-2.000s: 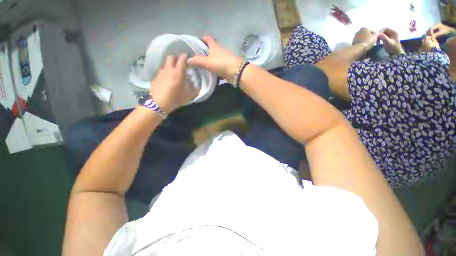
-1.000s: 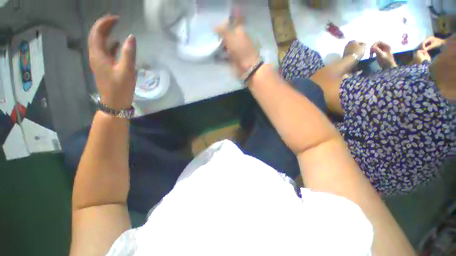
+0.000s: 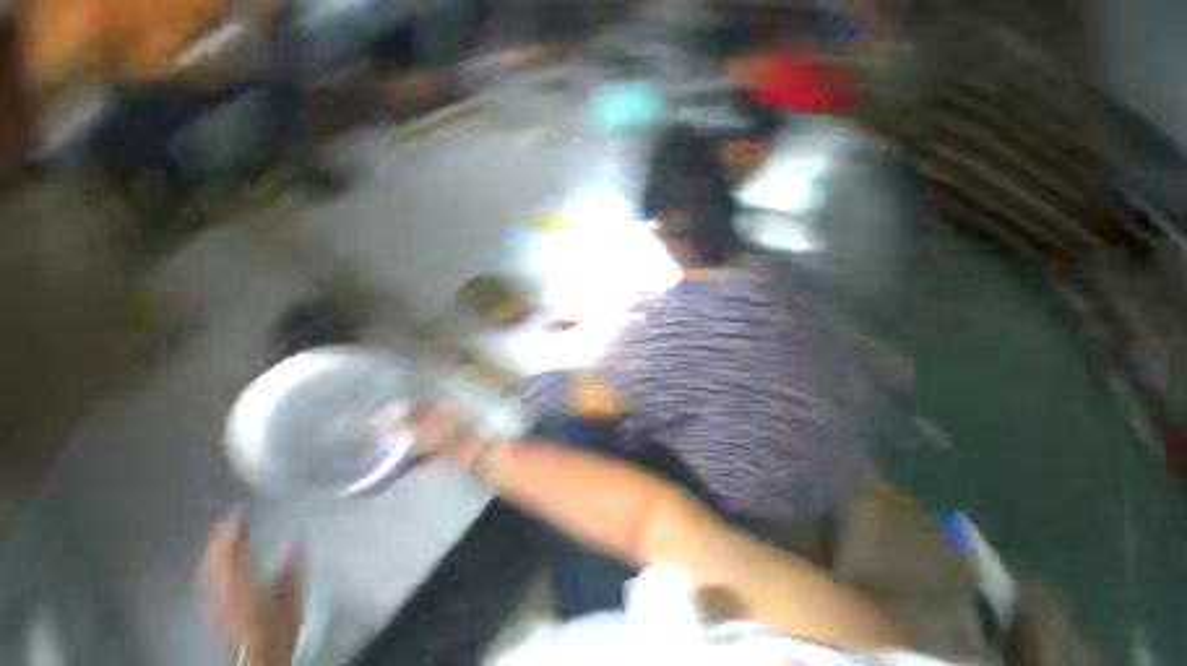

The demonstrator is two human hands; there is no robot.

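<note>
The picture is strongly blurred. A round white translucent tub (image 3: pixel 289 429) is over the grey table at left. My right hand (image 3: pixel 440 432) is at the tub's right rim, with its fingers over the edge; blur hides whether they grip it. My left hand (image 3: pixel 247 592) is below the tub, near the lower left, apart from it, with thumb and fingers spread and nothing seen in it. The tub's contents cannot be made out.
A neighbour in a dark patterned top (image 3: pixel 742 390) sits to the right at a brightly lit part of the table. A dark and tan roll (image 3: pixel 495 299) lies beyond the tub. A dark disc-like thing (image 3: pixel 313 325) is behind the tub. Green floor (image 3: pixel 1041 416) shows at right.
The view has swung to the right and up, showing more of the neighbour and room. My left hand remains raised and spread. My right hand is at the tub's rim.
</note>
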